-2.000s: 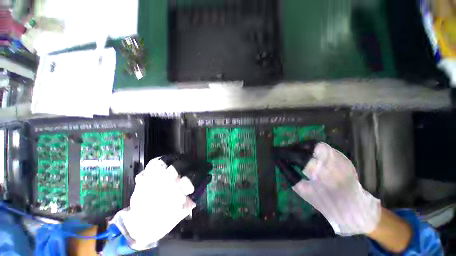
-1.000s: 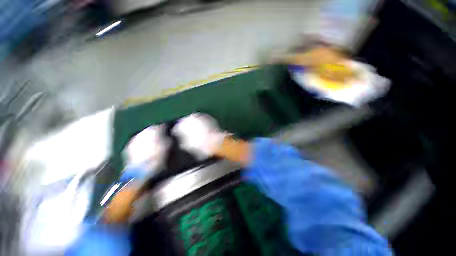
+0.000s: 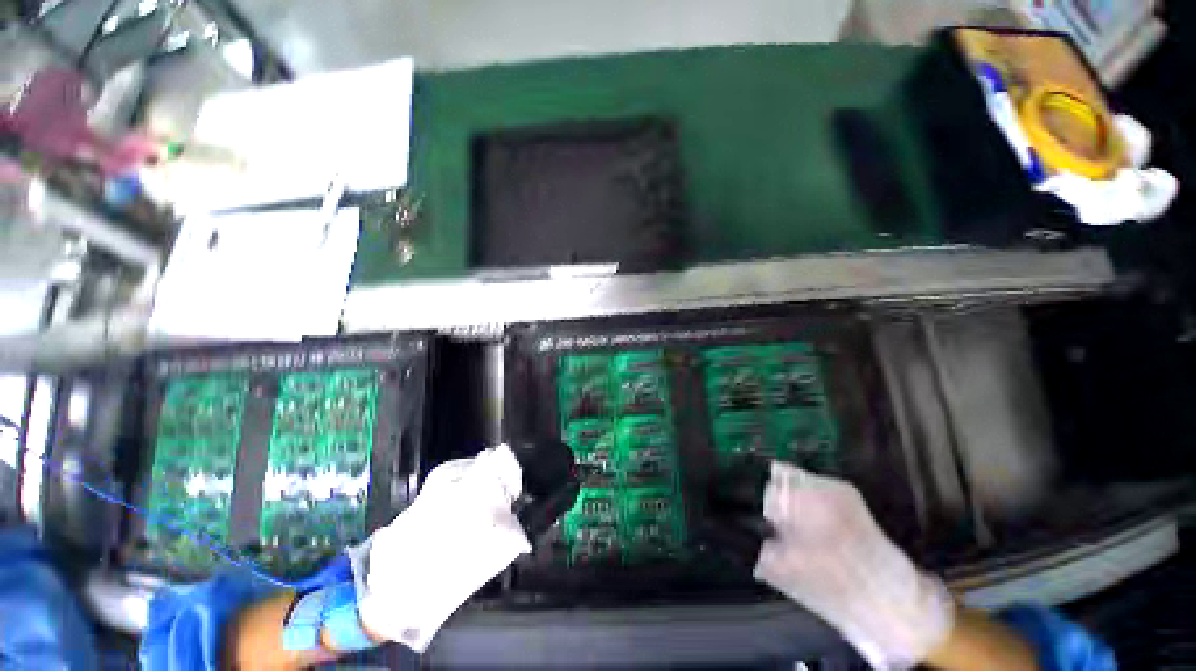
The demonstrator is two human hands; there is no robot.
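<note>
My left hand (image 3: 449,540), in a white glove with a light blue wrist band, is at the left edge of the near carrier (image 3: 699,537). A dark clump, likely small black components (image 3: 548,480), is at its fingertips. My right hand (image 3: 834,557), also gloved, is over the lower part of the right board block (image 3: 774,406). Dark pieces at its fingertips blend into the black carrier, so single parts cannot be told. The left board block (image 3: 622,459) lies between my hands, green with pale and dark parts.
A second carrier with boards (image 3: 256,459) lies to the left. Beyond the metal rail (image 3: 735,288) are a black component tray (image 3: 571,197), white papers (image 3: 256,275), a small metallic pile (image 3: 407,230), a dark elongated object (image 3: 872,171) and a yellow tape roll (image 3: 1073,129).
My hands have come back from the component tray to the near carrier, one at each side of the left board block. The view has turned and steadied. Another person's hand at the tape roll is gone.
</note>
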